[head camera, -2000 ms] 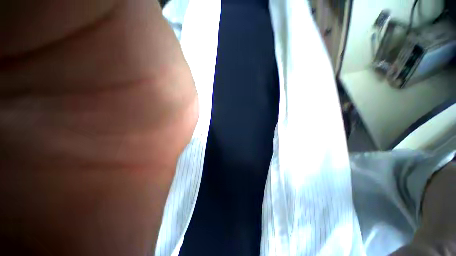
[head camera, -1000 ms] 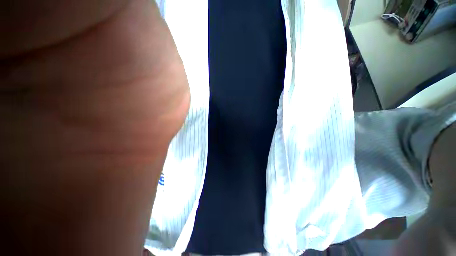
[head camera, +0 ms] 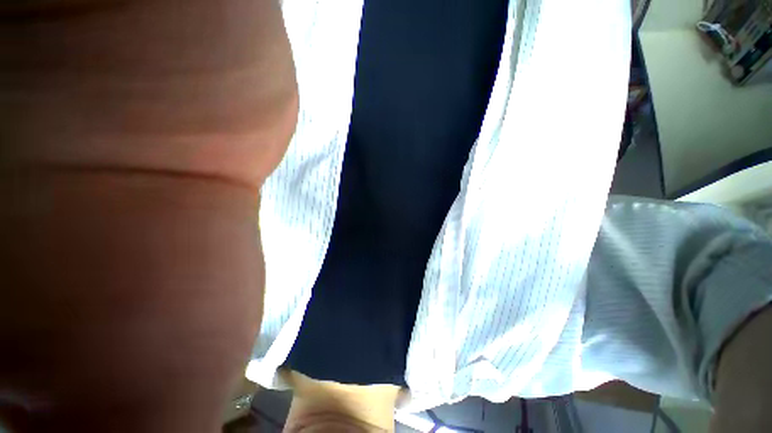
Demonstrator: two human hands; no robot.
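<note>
A large blurred patch of bare skin with creases, part of a hand or wrist (head camera: 144, 169), fills the left third of the head view, very close to the lens. No fingers show, and I cannot tell surely whose or which hand it is. Behind it is a torso seen upside down, with a white striped shirt (head camera: 533, 211) open over a dark top (head camera: 406, 169). The neck (head camera: 339, 410) is at the bottom edge. A short sleeve and a bare arm (head camera: 749, 380) are cut off at the right edge. No held object is visible.
A pale surface (head camera: 703, 118) with a dark edge is at the upper right. A blurred boxy item (head camera: 749, 46) with a whitish loop or cord lies at its top corner. Thin dark and bright shapes, too unclear to name, show along the bottom edge.
The view has shifted, so the neck now shows at the bottom. The pale surface and boxy item have moved towards the right edge. The skin patch still covers the left side.
</note>
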